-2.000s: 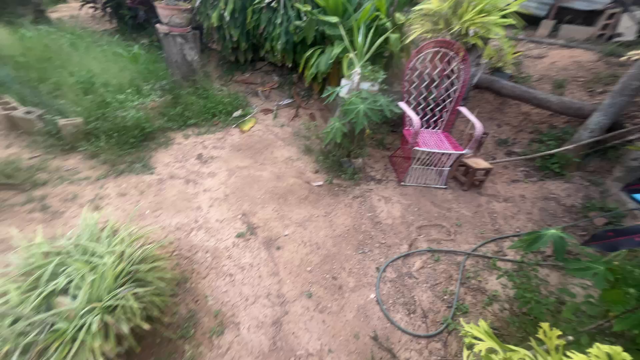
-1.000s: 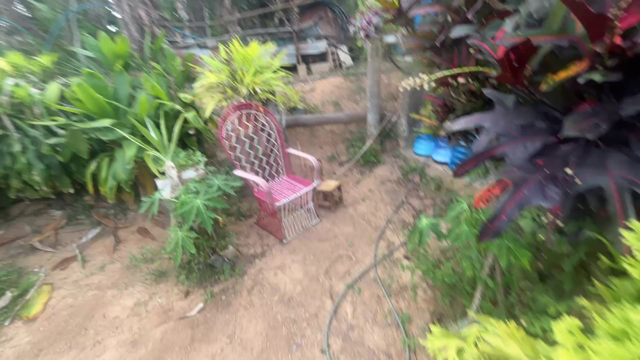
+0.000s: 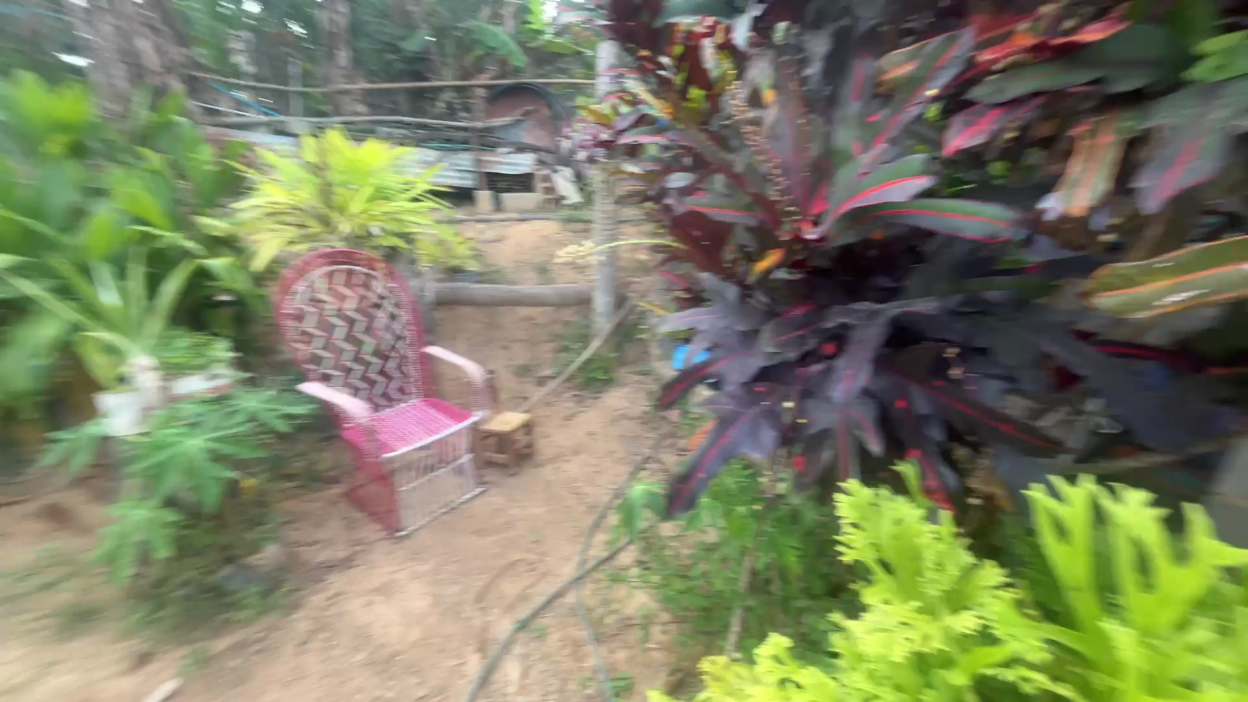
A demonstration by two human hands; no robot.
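Neither my left hand nor my right hand shows in the head view. A pink and white woven armchair point(image 3: 419, 426) with a tall rounded back stands on bare earth, left of the middle. Close beside its right side is a small wooden stool point(image 3: 506, 425). A garden hose point(image 3: 546, 600) runs over the ground from the bottom edge toward the dark-leaved plant. The picture is blurred, so fine detail is lost.
A croton with dark red and purple leaves point(image 3: 838, 361) fills the right side, above a bright yellow-green plant point(image 3: 907, 595). Green plants and a white pot point(image 3: 122, 412) stand left. Behind the chair are a log point(image 3: 512, 294), a post point(image 3: 605, 195) and corrugated metal sheets point(image 3: 468, 168).
The view has swung right and up and come nearer to the chair. The croton, outside the earliest frame, now fills much of the right side.
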